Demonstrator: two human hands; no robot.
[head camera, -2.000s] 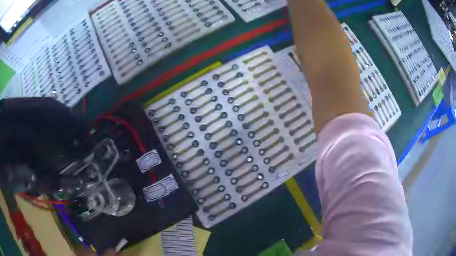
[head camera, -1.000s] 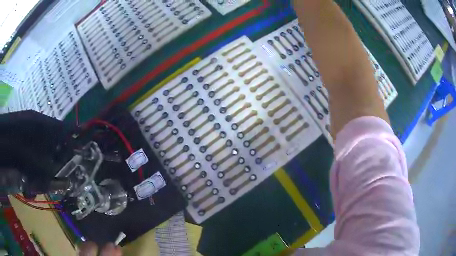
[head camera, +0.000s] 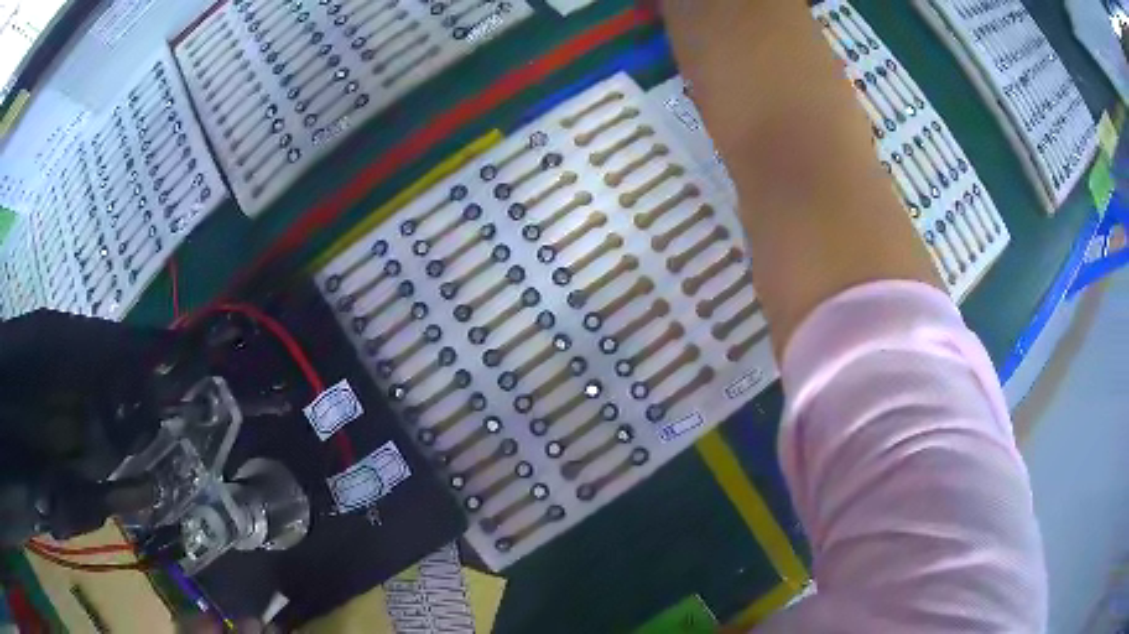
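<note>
A white parts tray (head camera: 582, 266) lies tilted on the bench in front of me, filled with rows of small rods, many with dark ring-like ends. My right forearm in a pink sleeve reaches up across its right side; the right hand is beyond the top edge. Only blurred fingertips of my left hand (head camera: 251, 625) show at the bottom edge, near a small white piece (head camera: 275, 607); whether they hold it is unclear. Left of the tray is the fixture (head camera: 211, 502), with a black base, clear linkage and round clear disc.
More filled trays lie at the upper left (head camera: 334, 87) and right (head camera: 947, 186). Label strips (head camera: 427, 594) on yellow paper are at the bottom. A red cable (head camera: 291, 347) curves by the fixture. A blue stool (head camera: 1102, 254) stands beyond the right bench edge.
The view has shifted a little. My right forearm swung right, then back left over the tray's right side. My left fingertips showed more a second ago and now sit lower at the edge.
</note>
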